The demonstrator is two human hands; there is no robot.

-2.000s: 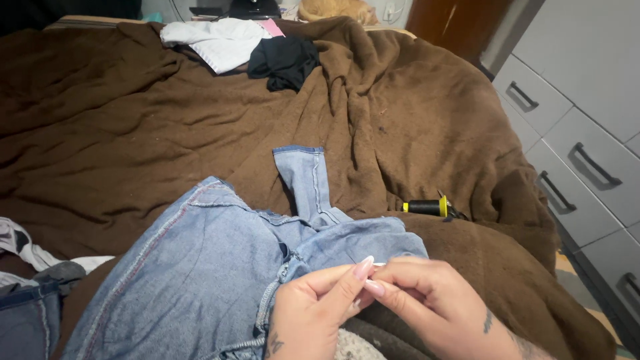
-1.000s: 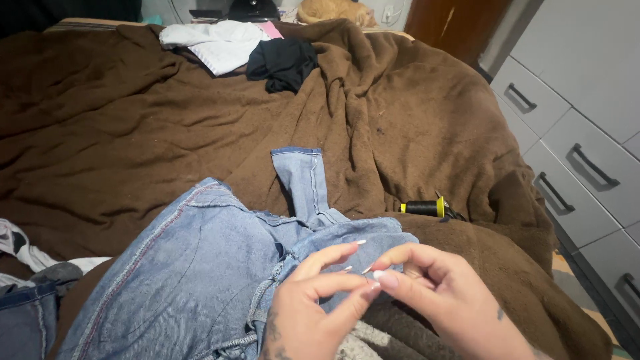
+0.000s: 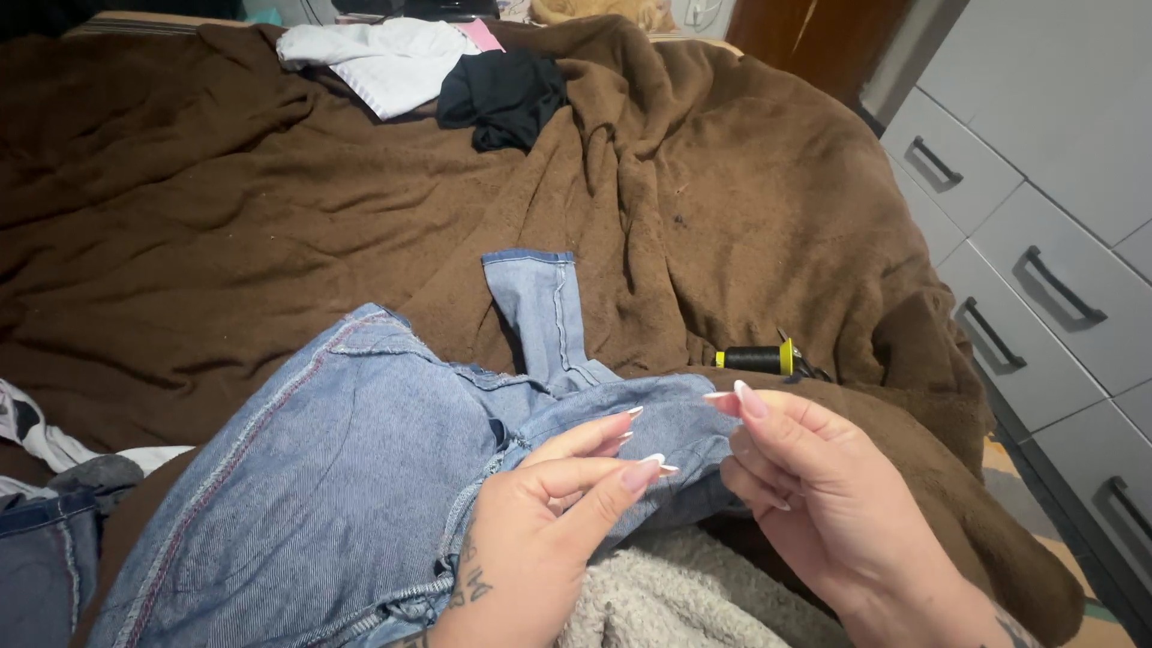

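A blue denim garment [image 3: 333, 468] with its seams showing lies spread over the brown blanket. My left hand [image 3: 558, 522] is above it, thumb and index fingertips pinched together; whatever is between them is too small to tell. To its right, my right hand [image 3: 810, 486] is raised a little higher and apart from it, thumb and index fingertip also pinched, with nothing clearly visible between them. Beyond my right hand, a spool of black thread [image 3: 756, 360] with yellow ends lies on its side on the blanket. A dark metal tool [image 3: 805, 364], partly hidden, lies beside the spool.
A brown blanket [image 3: 360, 225] covers the bed. White cloth [image 3: 387, 58] and black cloth [image 3: 504, 97] lie at the far side, near an orange cat [image 3: 603, 13]. Grey drawers [image 3: 1035, 270] stand at the right. More clothing [image 3: 54, 540] lies at the left, and a fleecy grey cloth [image 3: 684, 594] is nearest me.
My hands were together at the fingertips and have now moved apart, the right one up and to the right. The denim garment and the spool have stayed in place.
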